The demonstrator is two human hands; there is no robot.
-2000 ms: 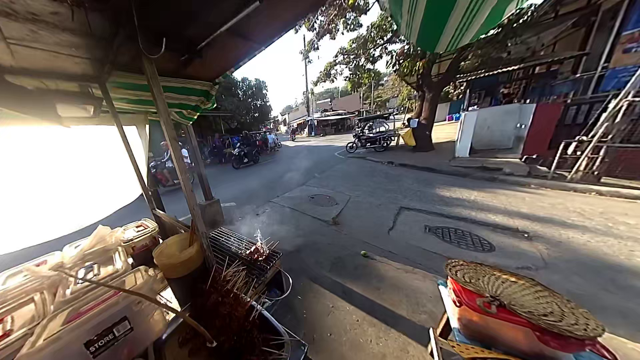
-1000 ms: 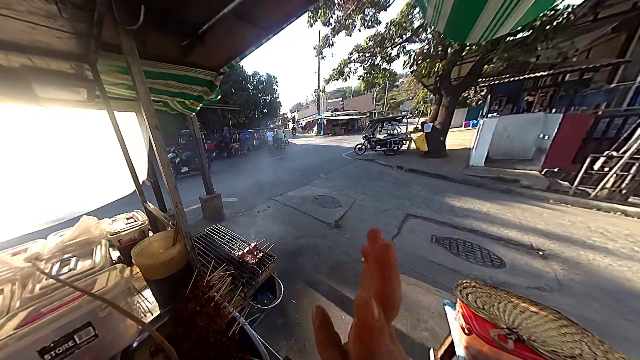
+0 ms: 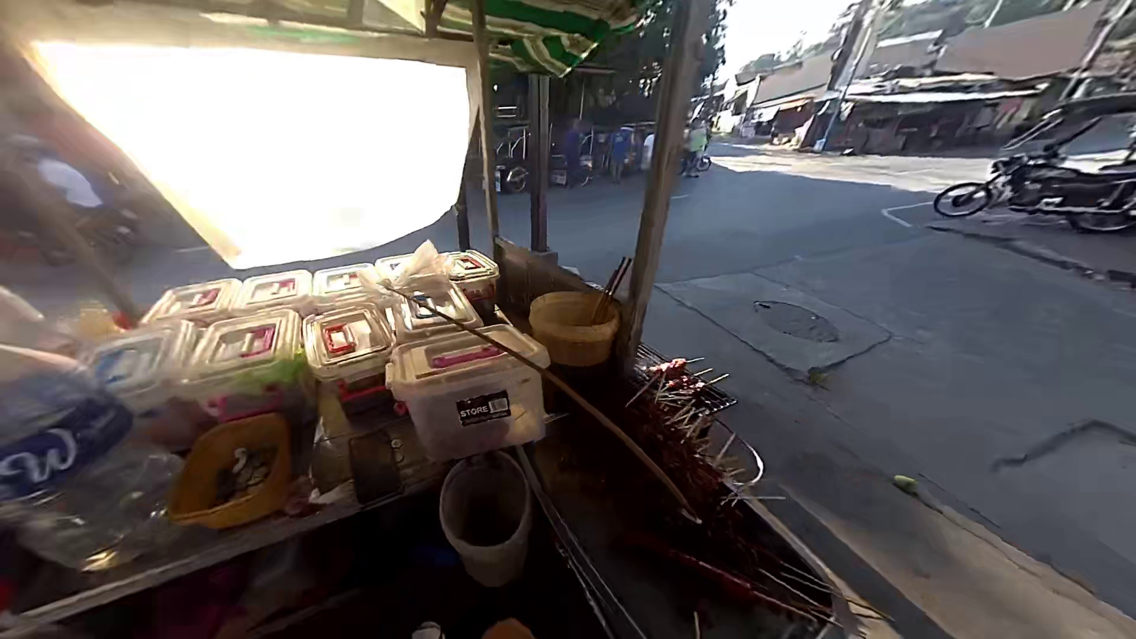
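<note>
Neither of my hands can be made out for certain; a small orange-brown shape at the bottom edge is too cut off to name. Many skewers of dark meat [image 3: 688, 453] lie heaped in a tray at the lower right. Behind them, a few reddish skewers [image 3: 672, 374] rest on a wire grill rack [image 3: 723, 401]. A tan plastic tub [image 3: 575, 330] with sticks standing in it is beside the rack. One long thin stick [image 3: 586, 404] slants across a clear lidded box [image 3: 466, 395] and over the tray.
Several clear lidded containers [image 3: 348, 342] stand in rows at the left. Nearer are a yellow basin with coins [image 3: 232, 470], a translucent plastic pail [image 3: 485, 524] and plastic bags. A wooden post [image 3: 661, 177] rises beside the grill. Beyond lie the street [image 3: 852, 337] and a parked motorcycle [image 3: 1043, 191].
The view has swung left and down. A raised hand seen at lower centre one second ago is out of sight. The woven fan at the right has also left the view.
</note>
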